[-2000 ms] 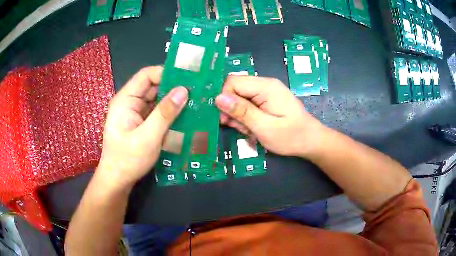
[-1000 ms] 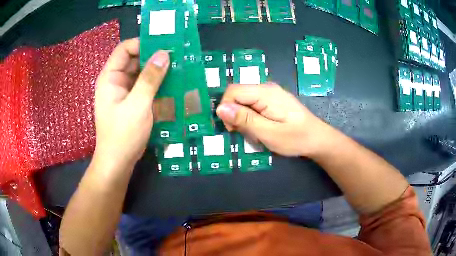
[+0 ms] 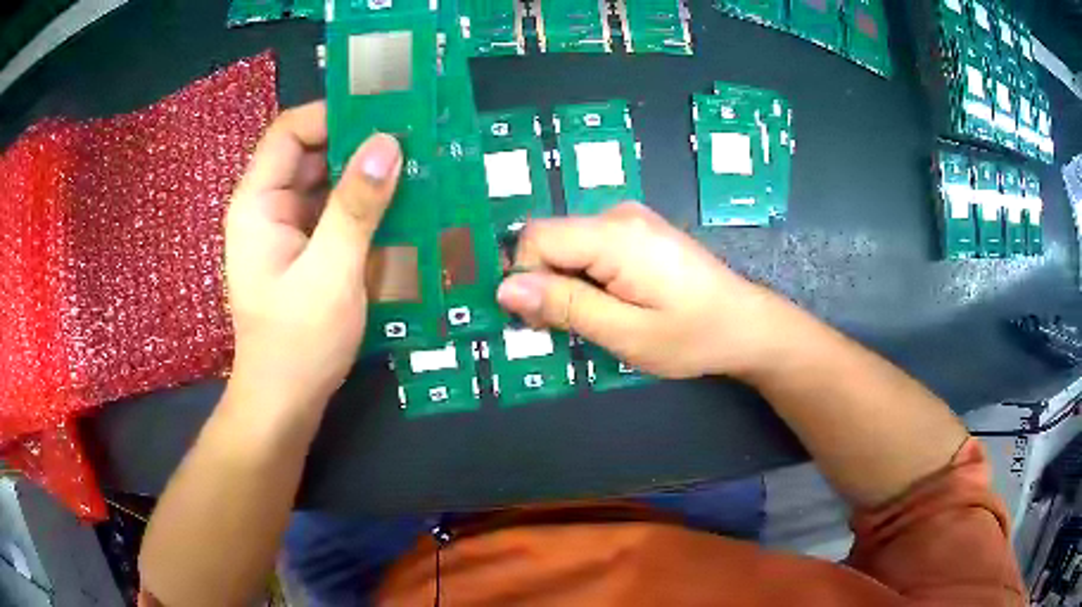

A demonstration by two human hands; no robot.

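My left hand [image 3: 311,243] holds long green PCB strips [image 3: 409,202], thumb on top. They overlap lengthwise. Their upper end has a silvery pad and is cut off by the top edge; two brownish pads show near the lower end. My right hand [image 3: 629,291] is just right of the strips, its thumb and fingers pinched together. Whether it grips a board edge is hidden. More green boards with white pads [image 3: 599,166] lie side by side on the black mat beneath the strips and my right hand, partly covered.
A red bubble bag [image 3: 154,249] lies at the left. A small pile of single PCBs [image 3: 733,160] lies right of centre. PCB stacks [image 3: 987,208] stand at the far right. More boards [image 3: 581,24] lie along the top. A dark cable [image 3: 1044,338] is at the right edge.
The held strips have moved up and left with my left hand, exposing more of the boards beneath. My right hand has moved slightly down and stands farther from the strips' middle.
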